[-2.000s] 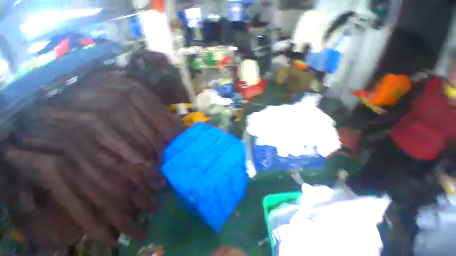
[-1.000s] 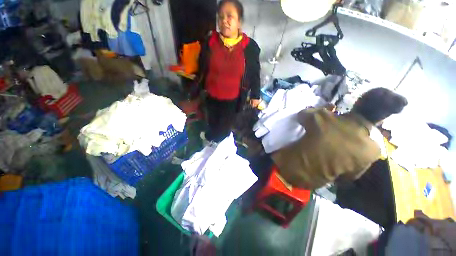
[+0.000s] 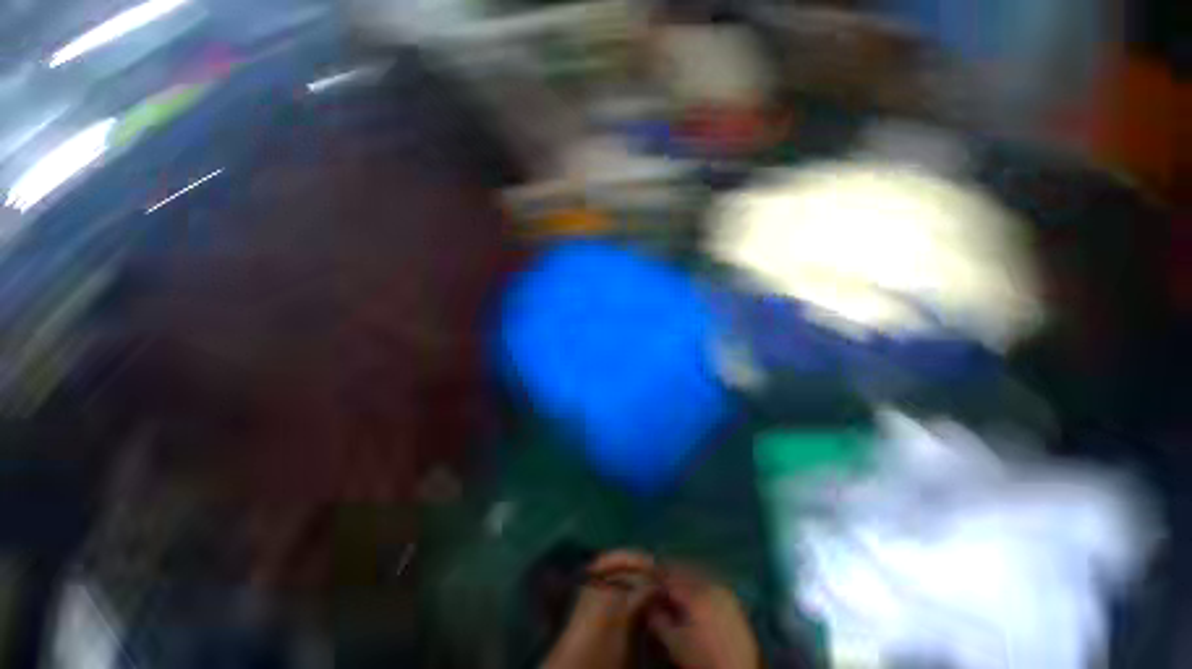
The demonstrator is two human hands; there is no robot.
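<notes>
The frame is strongly blurred. My left hand [image 3: 612,588] and my right hand [image 3: 697,612] are close together at the bottom centre. Their fingers meet or nearly meet, and a small dark patch shows beside my left hand. I cannot tell whether they hold anything. Dark brown garments [image 3: 353,327] hang in a row at the left, away from my hands.
A bright blue block-like object [image 3: 608,353] stands ahead on the green floor [image 3: 562,503]. White cloth [image 3: 954,562] is heaped in a green basket [image 3: 813,455] at lower right. Cream cloth [image 3: 876,242] lies on a blue basket [image 3: 837,342] behind it.
The view has swung back left from the two people to the brown garments and blue object. Both my hands now show together at the bottom.
</notes>
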